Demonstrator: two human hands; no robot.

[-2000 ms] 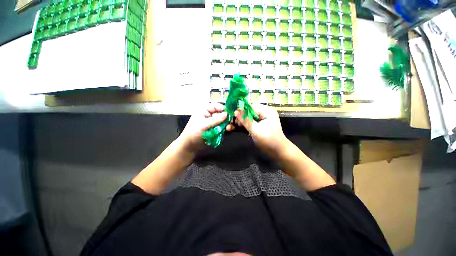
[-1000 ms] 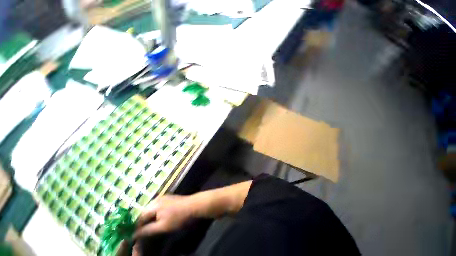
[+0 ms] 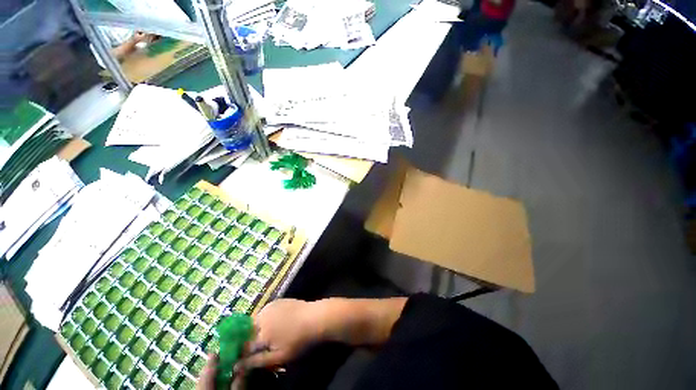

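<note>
My right hand (image 3: 286,335) reaches in at the bottom centre and has its fingers on a green bundle (image 3: 234,333) above the near edge of the grid. Only some fingertips of my left hand (image 3: 207,373) show at the bottom edge, beside the lower part of the bundle; the rest is cut off. The large grid of small green square boards (image 3: 169,282) lies on brown cardboard on the bench. A second green clump (image 3: 293,171) lies on the white strip beyond the grid.
A blue pen holder (image 3: 231,128) stands by a metal post (image 3: 229,72). Paper sheets (image 3: 336,114) lie around it and behind the grid. A brown cardboard piece (image 3: 462,225) is below the bench at right. Another person's hand (image 3: 137,42) shows across the bench; another person (image 3: 488,23) is far back.
The view has swung to the right since the first frame and is now steadier. The green bundle has stayed at my hands; my left hand has mostly left the picture.
</note>
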